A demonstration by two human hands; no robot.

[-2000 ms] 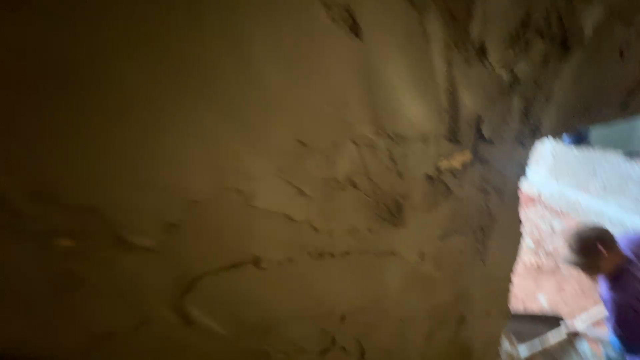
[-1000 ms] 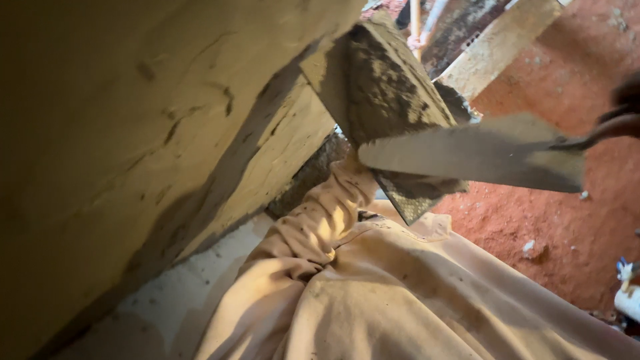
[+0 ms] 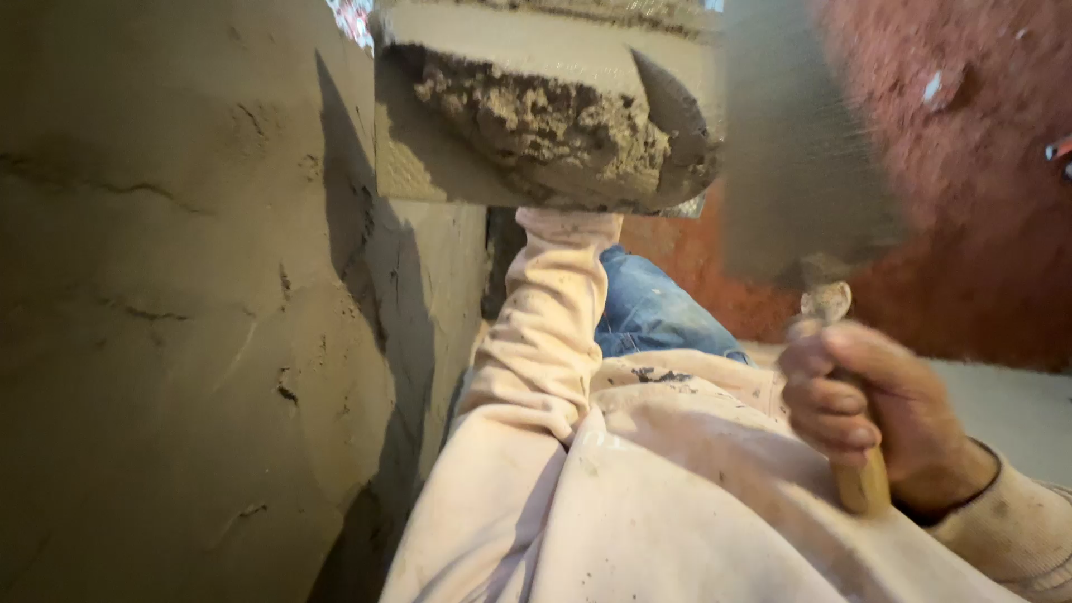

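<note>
My right hand point(image 3: 871, 410) is closed round the wooden handle of a broad-bladed trowel point(image 3: 804, 159), its blurred blade pointing up, smeared with grey-brown mortar. Just left of the blade, a flat plasterer's hawk point(image 3: 444, 188) bears a rough heap of wet mortar point(image 3: 561, 126). My left sleeve point(image 3: 544, 293) reaches up to the underside of this board, which hides my left hand. Along the left side stands a wall coated with wet render point(image 3: 167, 251), marked by cracks and small ridges.
A reddish surface point(image 3: 963, 209) with pale bits on it fills the upper right. My leg in blue jeans point(image 3: 662, 301) shows beneath the hawk. Pale floor point(image 3: 1005, 419) lies at the right, beyond my hand. The wall is close beside my left arm.
The trowel blade, lying across the hawk one second ago, is now upright to its right. My right hand has come fully into view. The view has swung down from the wall since the first frame.
</note>
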